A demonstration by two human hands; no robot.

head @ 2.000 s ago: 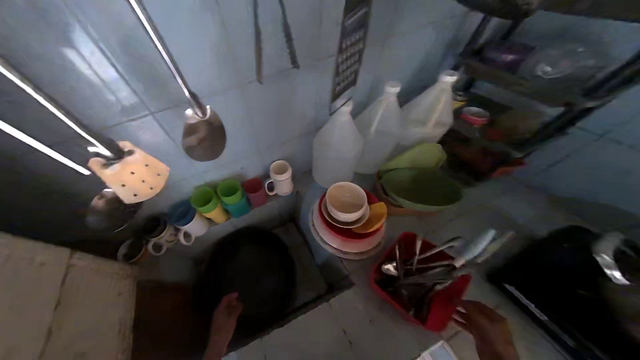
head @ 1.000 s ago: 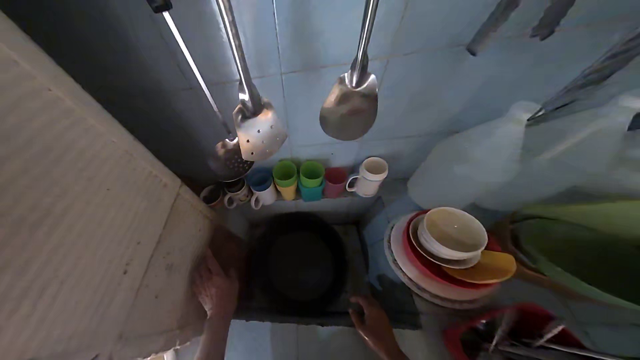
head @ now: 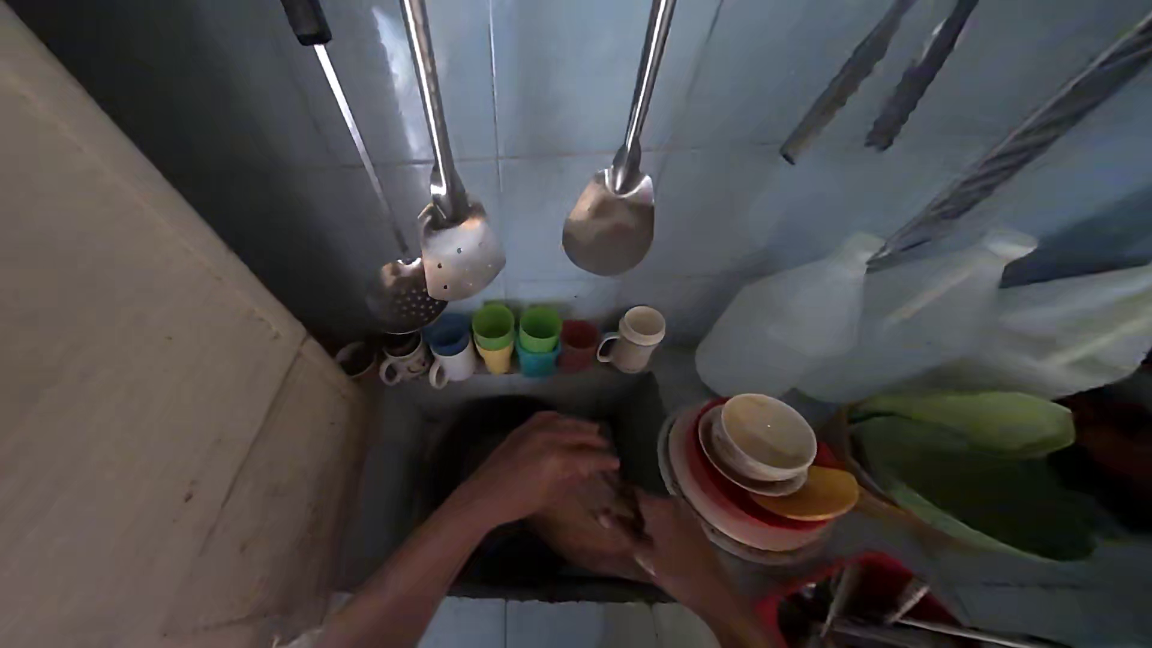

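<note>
Both hands are over the sink (head: 641, 441). My left hand (head: 544, 463) reaches in from the lower left, palm down, fingers curled, above a brownish rounded thing (head: 576, 531) that I cannot identify for certain. My right hand (head: 661, 540) comes from the lower right and meets that thing near its right side; its fingers are partly hidden. Whether either hand grips it is unclear. Below them, a dark round pan or basin (head: 486, 414) lies in the sink, largely covered by the hands and arms.
Cups and a beige mug (head: 634, 339) line the ledge behind the sink. Right of it stand stacked plates and bowls (head: 765, 436), a red cutlery basket (head: 864, 567), a green bowl (head: 972, 477) and plastic jugs (head: 792, 315). A perforated steel turner (head: 462, 256) and a steel spatula (head: 610, 220) hang above.
One second ago my hands were apart at the two sides of the sink; now they are close together over it. Earlier, my right hand was beside the red cutlery basket. The view has swung toward the sink.
</note>
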